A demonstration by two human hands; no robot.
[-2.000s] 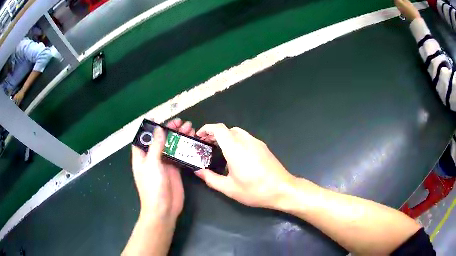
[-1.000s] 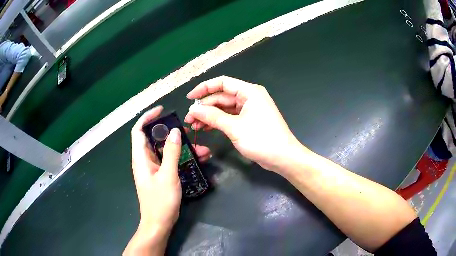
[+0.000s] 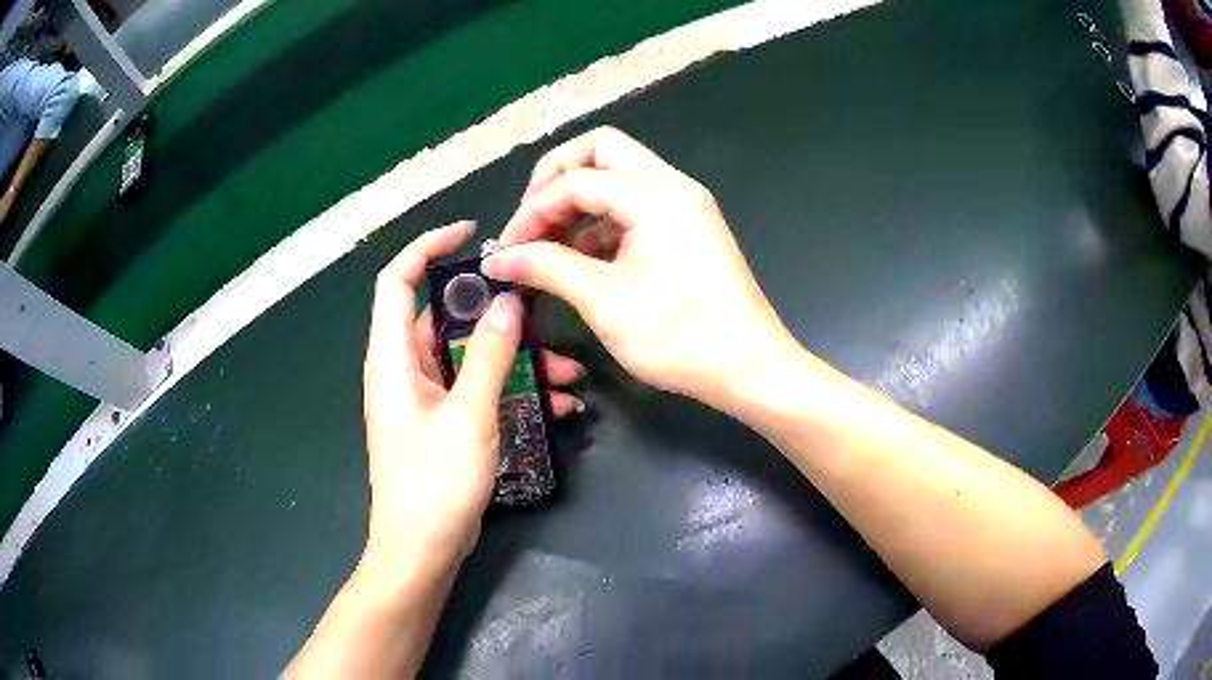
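The open phone unit (image 3: 522, 445) is black and narrow, with a green board area in its middle and a dark, speckled lower part. My left hand (image 3: 445, 412) holds it over the bench, top end away from me, thumb on its upper part. A round speaker (image 3: 467, 296) with a pale ring shows at the top end. My right hand (image 3: 638, 266) pinches a tiny pale part (image 3: 491, 249) between thumb and fingertips at the unit's top right corner. Whether the part touches the unit is hidden by the fingertips.
The dark green bench (image 3: 851, 266) has whitish edging (image 3: 399, 179). Beyond it, the green conveyor (image 3: 293, 113) carries another unit (image 3: 134, 156). A pale post (image 3: 80, 339) stands left. Small pale loops (image 3: 1101, 51) lie at the far right near a striped sleeve (image 3: 1170, 146). Another person's arm shows upper left.
The unit was turned from lying crosswise to nearly lengthwise and moved slightly up and right. My right hand left its lower end, brought the tiny part over, and now has it at the top corner.
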